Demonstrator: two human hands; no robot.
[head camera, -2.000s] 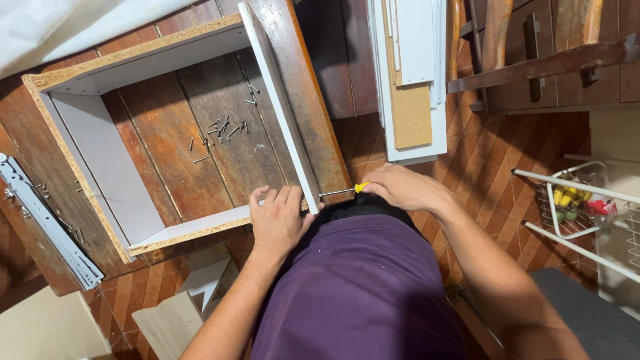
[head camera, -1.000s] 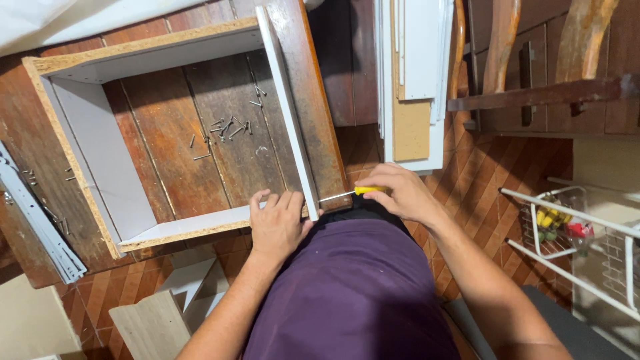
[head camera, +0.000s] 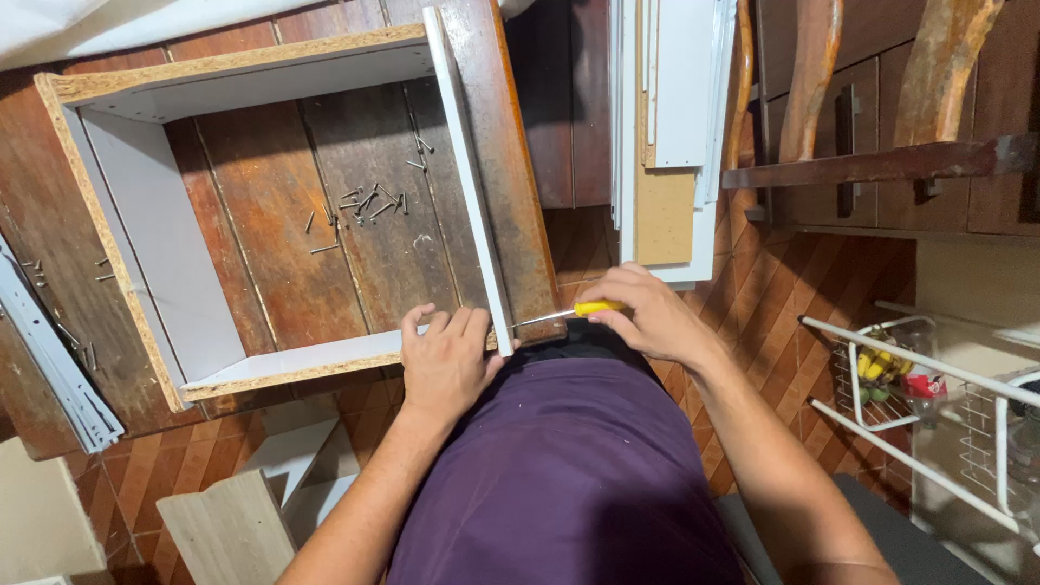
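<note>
A rectangular drawer frame of white-faced particleboard (head camera: 244, 60) lies on a dark wooden table (head camera: 520, 203). Its right side is a white panel (head camera: 465, 162) standing on edge. My left hand (head camera: 448, 357) grips the frame's near corner, fingers over the near board and against the white panel. In my right hand (head camera: 642, 313) is a screwdriver with a yellow handle (head camera: 597, 308), its shaft pointing left and its tip at the outer face of the white panel near that corner. Whether a screw sits at the tip cannot be told. Several loose screws (head camera: 370, 203) lie inside the frame.
Metal drawer slides (head camera: 57, 357) and more screws (head camera: 91, 356) lie at the table's left. White and brown boards (head camera: 665, 219) stand beyond the table's right edge. Offcut boards (head camera: 231, 524) are on the tiled floor, and a white wire rack (head camera: 894, 366) with fruit stands at right.
The screwdriver's handle and my right hand have turned a little, while the tip remains by the panel. My left hand stays at the corner. The view has shifted slightly.
</note>
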